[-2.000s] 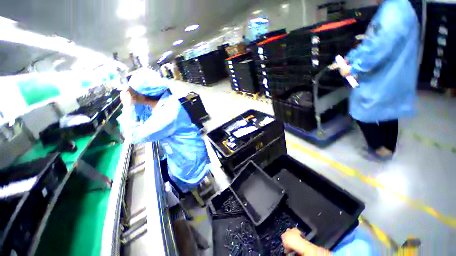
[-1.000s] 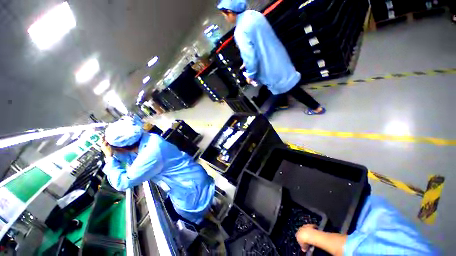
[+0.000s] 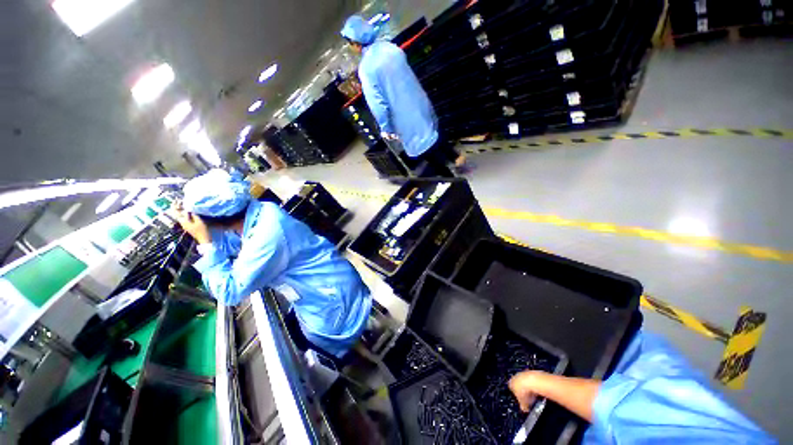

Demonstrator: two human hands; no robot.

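Note:
Many small dark parts lie heaped in black bin compartments at the bottom centre. My right hand reaches in from the right, fingers down at the heap; the fingertips are hidden, so a grip cannot be told. A pale strip shows just below the hand. A small black tray sits tilted over the parts, its visible floor bare. A wider black bin with a few specks inside stands to the right. My left hand is out of the picture.
A black bin of mixed white and yellowish goods stands beyond. A person in a blue smock leans at the conveyor on the left. Another person is in the aisle near stacked black boxes. Yellow tape marks the floor.
The view has tilted since the earliest frame. My right hand stays at the parts heap. The person in the aisle has moved away, farther up and left in view.

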